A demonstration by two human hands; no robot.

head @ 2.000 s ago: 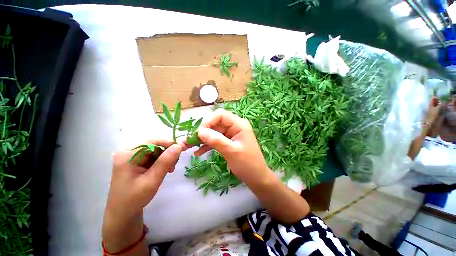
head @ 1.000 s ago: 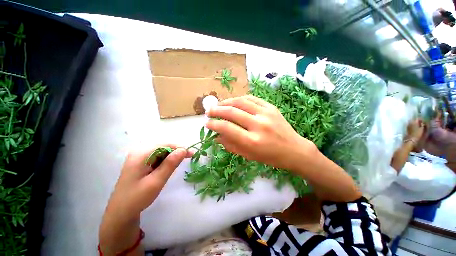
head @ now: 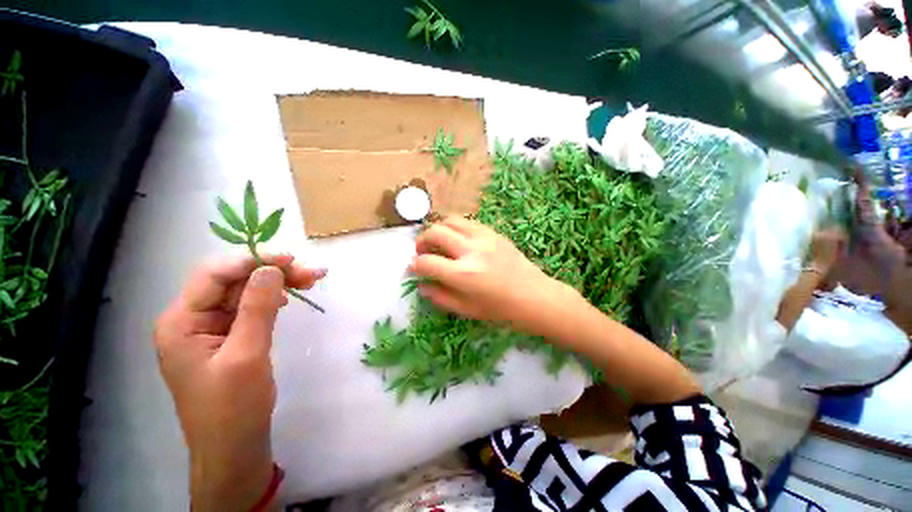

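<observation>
My left hand [head: 225, 340] pinches a green leaf sprig [head: 247, 221] between thumb and fingers. Its leaflets point up and its thin stalk sticks out to the lower right. My right hand [head: 470, 268] is just below the white glue cap [head: 412, 204], with fingertips bent down at the left edge of the pile of leaf sprigs [head: 585, 230]. A bit of green shows at its fingertips, but whether it is held I cannot tell. The cap sits on a brown stain at the edge of the cardboard pad [head: 340, 170].
A black tray [head: 120, 130] with green stems stands at left. A stray sprig [head: 444, 149] lies on the cardboard. A crumpled white wad [head: 630, 140] and a clear plastic bag [head: 700, 230] are beyond the pile. Another person's arm [head: 800, 285] is at far right.
My left hand has moved left and now holds the sprig upright. My right hand has moved slightly down and away from the cap. The view has shifted a little.
</observation>
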